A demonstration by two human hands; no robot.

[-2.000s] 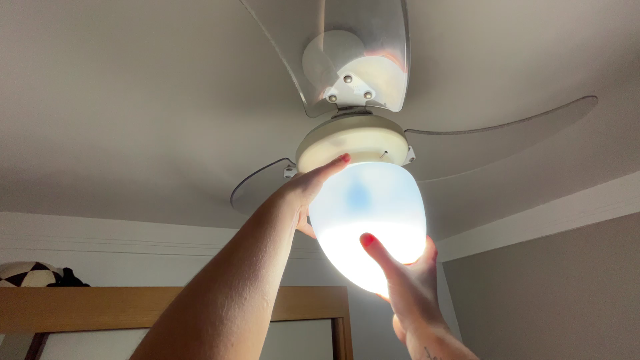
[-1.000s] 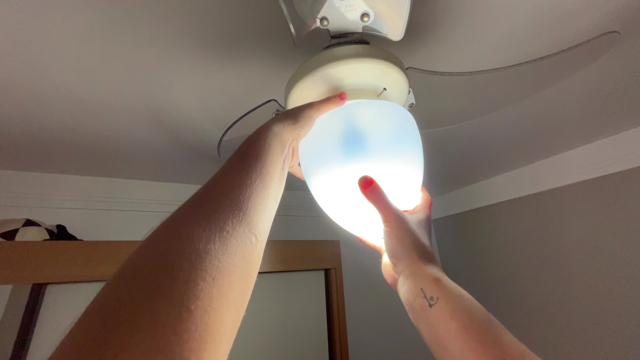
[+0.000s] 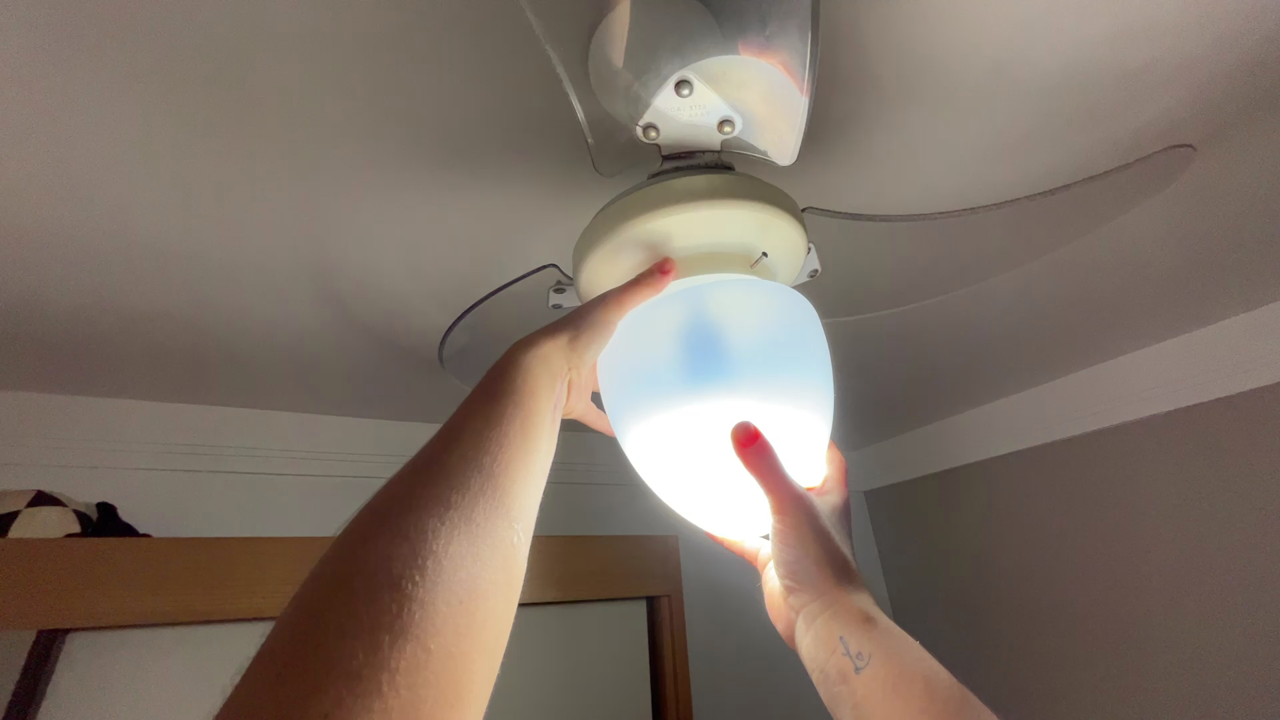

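Observation:
A lit, frosted glass lampshade [image 3: 720, 350] hangs beneath the cream housing [image 3: 690, 230] of a ceiling fan. My left hand [image 3: 600, 335] is against the shade's upper left side, its thumb lying along the rim by the housing and its other fingers partly hidden behind the glass. Lower down, my right hand [image 3: 800, 530] cups the shade's bottom right, thumb on the front and fingers around the underside. A small screw [image 3: 760, 259] sticks out of the housing near the shade's rim. The bulb itself is hidden inside the glowing glass.
Clear fan blades spread from the housing, one to the right [image 3: 980, 250], one to the left [image 3: 490, 330] and one overhead [image 3: 700, 60]. Below left stands a wooden wardrobe [image 3: 600, 570] with a checkered item [image 3: 45, 515] on top. A grey wall is at right.
Both hands keep the same hold on the shade through the frames. The view tipped down and then back up; nothing else has plainly changed.

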